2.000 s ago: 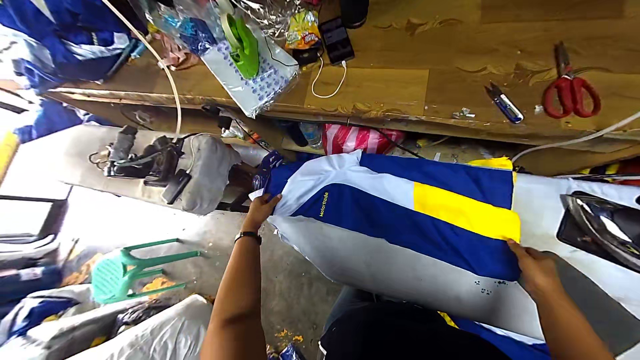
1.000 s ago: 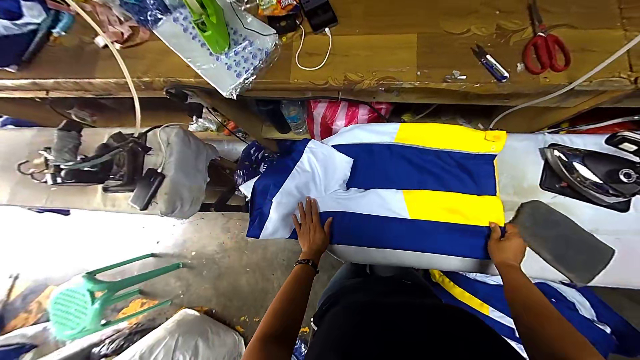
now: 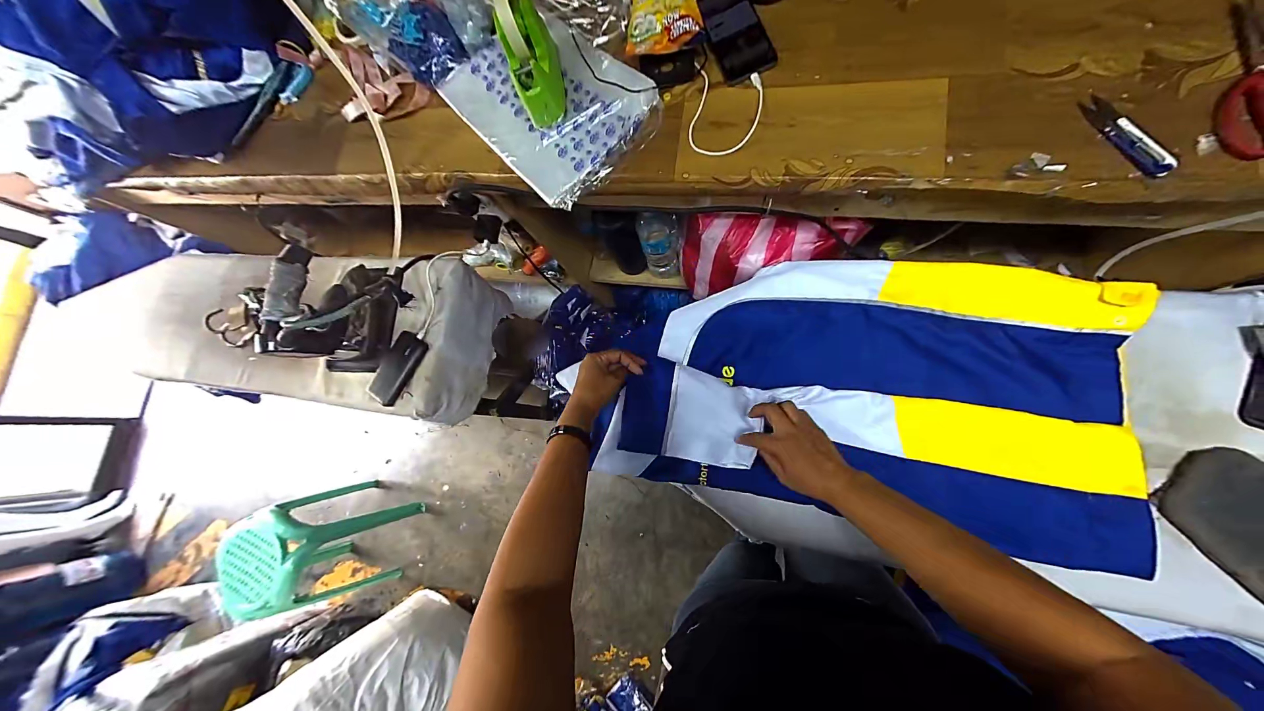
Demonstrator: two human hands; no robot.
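Note:
A blue, white and yellow garment (image 3: 908, 346) lies across a pale padded ironing board (image 3: 1200, 365). At its left end, a blue-and-white part (image 3: 703, 420), perhaps a sleeve, lies folded over the body. My left hand (image 3: 608, 380), with a dark band on its wrist, has curled fingers on the blue edge of that part. The fingertips of my right hand (image 3: 790, 449) pinch or press the right edge of its white section. Yellow lettering shows beside and under the folded part.
Behind the board is a wooden table (image 3: 839, 128) with a green tape dispenser (image 3: 533, 69), a phone (image 3: 736, 39) on a cable and thread snips (image 3: 1128, 136). A green plastic stool (image 3: 296, 553) stands lower left. A dark grey pad (image 3: 1215, 513) lies at the right.
My right hand has left the garment's lower right corner and is now at the folded part near my left hand. The left hand has moved up to the garment's left end.

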